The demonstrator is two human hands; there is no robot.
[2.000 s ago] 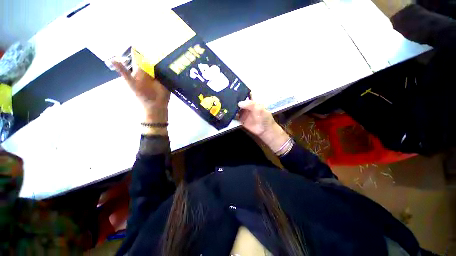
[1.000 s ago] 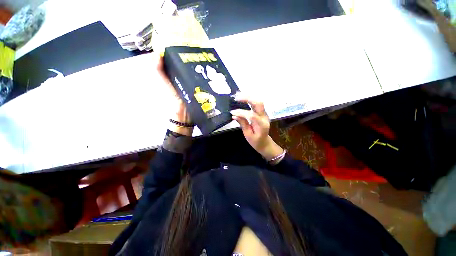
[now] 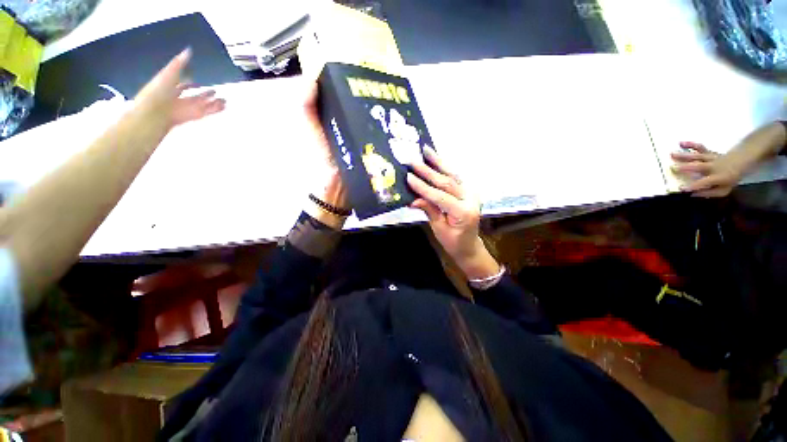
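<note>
A black box in a printed sleeve [image 3: 367,129], with yellow lettering and white and yellow figures, is held above the front edge of the white table. My left hand [image 3: 330,173] grips it along its left side; the fingers behind the box are hidden. My right hand [image 3: 446,200] lies with its fingers over the lower right edge and front of the box. Just behind the box, a pale yellow block [image 3: 354,36] stands on the table; I cannot tell its exact makeup.
Another person's arm and hand [image 3: 155,104] reach in from the left. Another hand [image 3: 709,168] rests at the table's right. Clear wrapped items [image 3: 269,52] lie behind, and glossy plastic [image 3: 749,39] lies back right. A brown carton [image 3: 116,399] stands below left.
My right fingers have moved from the lower corner onto the box's front. The box has turned more upright. Another person's arm has come in at the left and another hand at the right.
</note>
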